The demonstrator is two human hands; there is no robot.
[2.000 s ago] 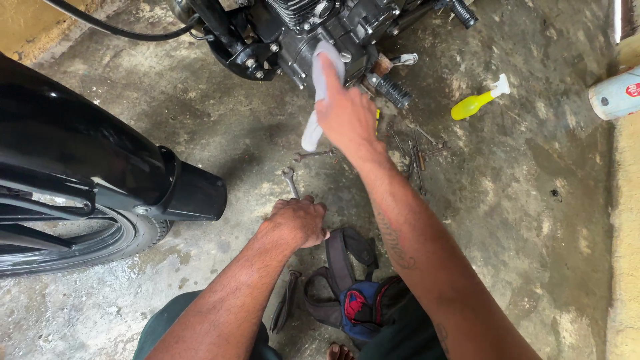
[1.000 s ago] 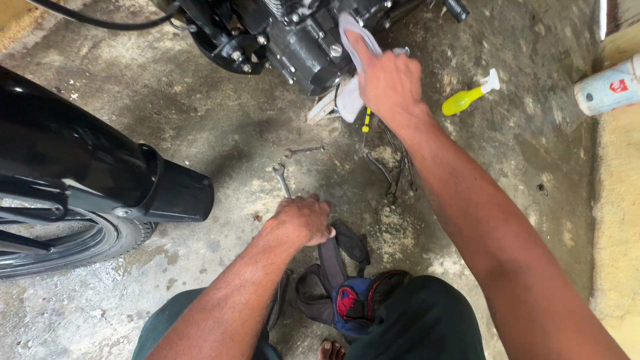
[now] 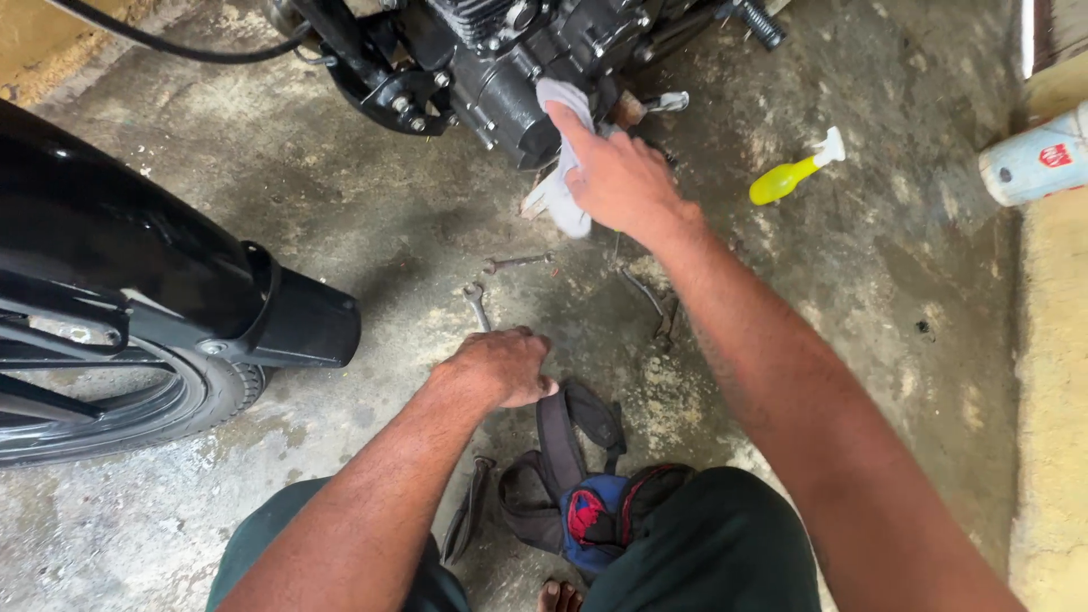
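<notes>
My right hand holds a pale grey cloth against the round cover of the black motorcycle engine, one finger pressing on it. My left hand is closed around an open-end wrench, whose jaw points up past the knuckles. A second wrench lies on the concrete just above it. Below my left hand, a dark blue and black bag with loose straps lies by my knee.
A black motorcycle fender over a wheel takes up the left side. Thin metal tools lie beside my right forearm. A yellow spray bottle lies to the right, near a pale blue container by the wall.
My right hand has moved with the cloth over the engine, and now presses it on the round cover. My left hand stays about where it was with the wrench.
</notes>
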